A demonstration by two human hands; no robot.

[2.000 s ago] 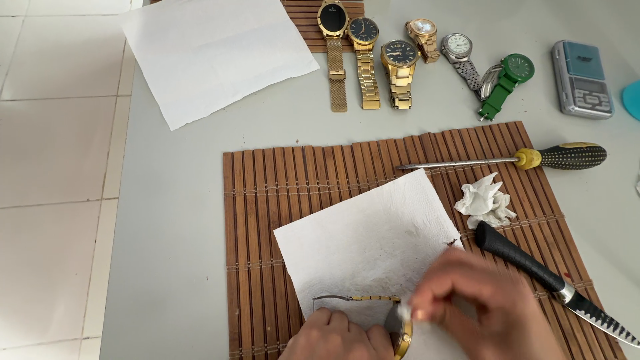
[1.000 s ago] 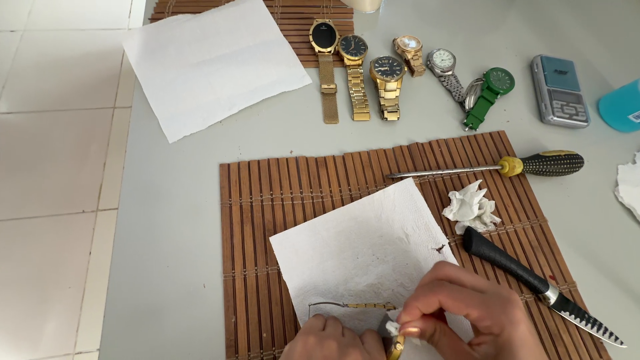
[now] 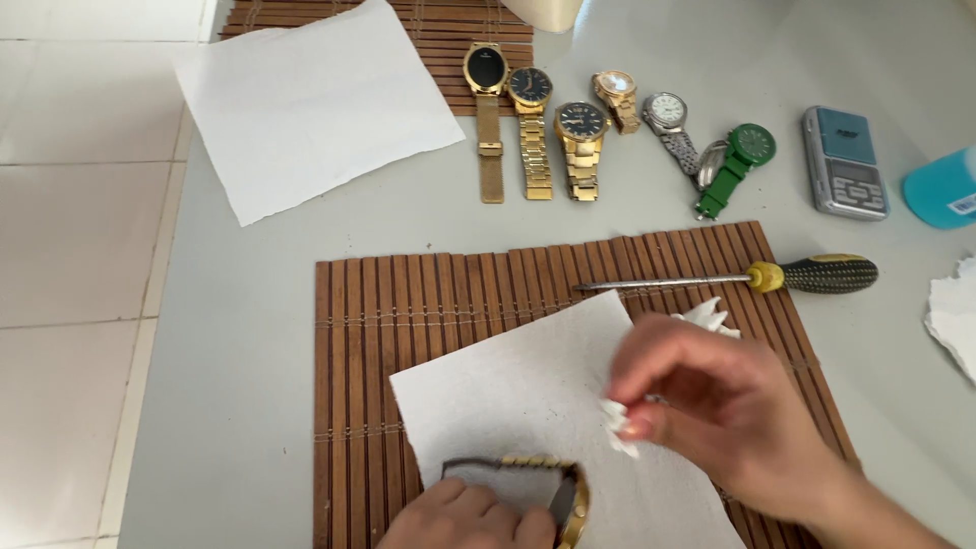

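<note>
Near the bottom edge my left hand (image 3: 473, 518) holds a gold-coloured wristwatch (image 3: 577, 507), with its case on edge and its metal bracelet stretching left above the knuckles. My right hand (image 3: 709, 404), slightly blurred, pinches a small wad of white tissue (image 3: 616, 427) between thumb and fingers, up and right of the watch and apart from it. Beneath both hands lies a white paper sheet (image 3: 503, 381) with small dark specks, on a brown bamboo mat (image 3: 366, 343). Crumpled tissue (image 3: 705, 316) shows partly behind my right hand. The knife from the earlier views is hidden.
A screwdriver (image 3: 808, 274) lies across the mat's top right. Behind it are gold watches (image 3: 583, 145), a silver watch (image 3: 669, 114), a green watch (image 3: 751, 146) and a pocket scale (image 3: 846, 164). A blue container (image 3: 942, 191) stands far right; another paper sheet (image 3: 320, 114) lies upper left.
My right hand has moved up and away from the watch with the tissue wad, now covering the knife and part of the crumpled tissue. My left hand stays on the watch.
</note>
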